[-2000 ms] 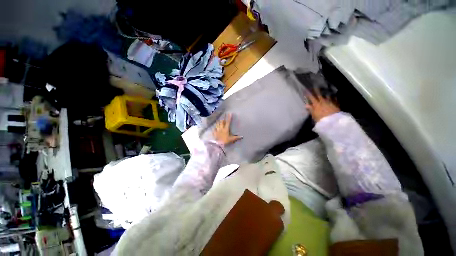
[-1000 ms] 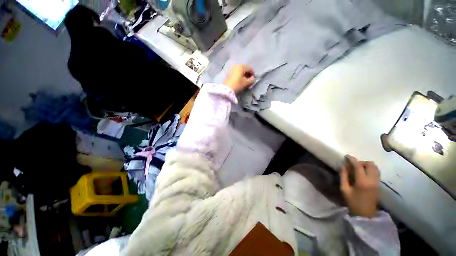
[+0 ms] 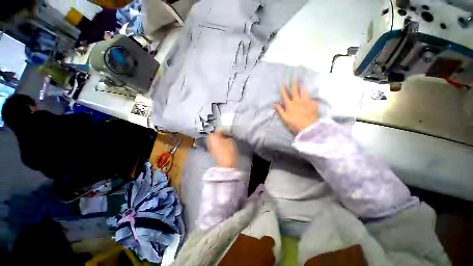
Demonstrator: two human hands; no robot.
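Note:
A grey garment panel [image 3: 267, 111] lies on the white machine table and hangs over its front edge. My right hand [image 3: 298, 108] rests on it with the fingers spread. My left hand [image 3: 223, 149] is blurred at the table's front edge, by the panel's left part; whether it pinches cloth cannot be told. The stack of cut panels [image 3: 202, 57] with wavy raw edges lies to the left and behind. The white sewing machine head [image 3: 420, 47] with a teal stripe stands at the upper right, beyond my right hand.
A second machine [image 3: 122, 60] stands at the upper left. Orange-handled scissors [image 3: 166, 160] lie on a brown board [image 3: 179, 143]. A tied blue-grey bundle [image 3: 148, 215] is at the lower left. A person in dark clothes [image 3: 62, 140] is at the far left.
The view has swung right, bringing the machine head in. A grey panel now lies on the table under my right hand, which was at the bare table edge. My left hand has left the stack's edge.

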